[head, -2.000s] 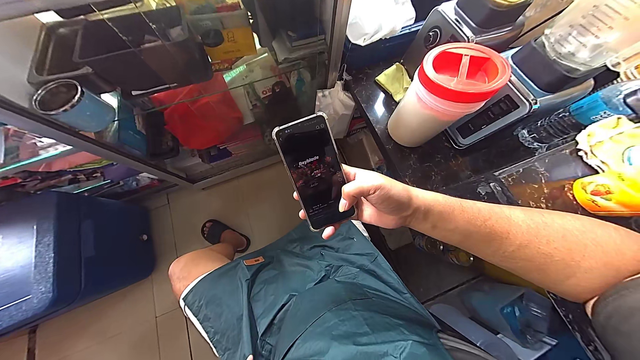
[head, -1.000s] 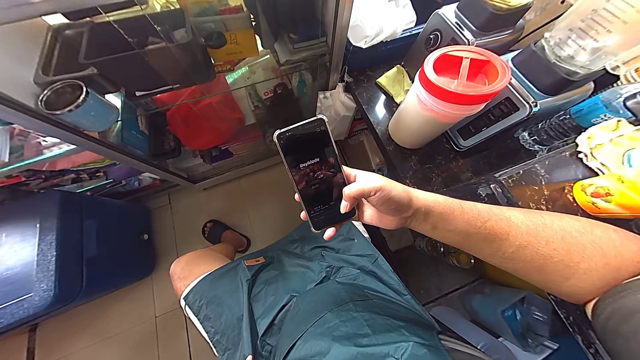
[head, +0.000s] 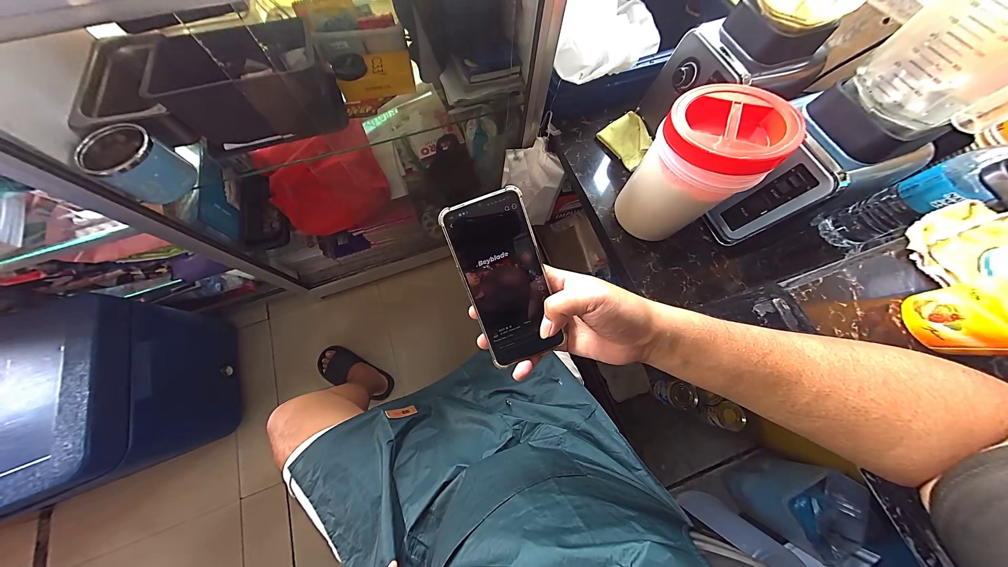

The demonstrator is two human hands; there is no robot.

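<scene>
A smartphone in a clear case (head: 501,272) is held upright in my right hand (head: 587,315), above my lap. The thumb rests on the lower right of its dark screen, which bears writing, and fingertips show along its left edge. Of my left hand, at most a sliver of a fingertip shows at the bottom edge of the view, too little to tell what it does. Green shorts (head: 472,465) cover my legs beneath the phone. To the right of the phone stands a plastic pitcher with a red lid (head: 654,197), filled with something pale.
Blenders (head: 776,197) and a water bottle (head: 890,201) stand on the dark marbled counter (head: 606,181), near a yellow-green cloth (head: 626,139). A glass display case (head: 409,260) holds a blue tumbler (head: 150,169) and a red plastic bag (head: 323,181). A blue cooler (head: 165,394) sits at the left.
</scene>
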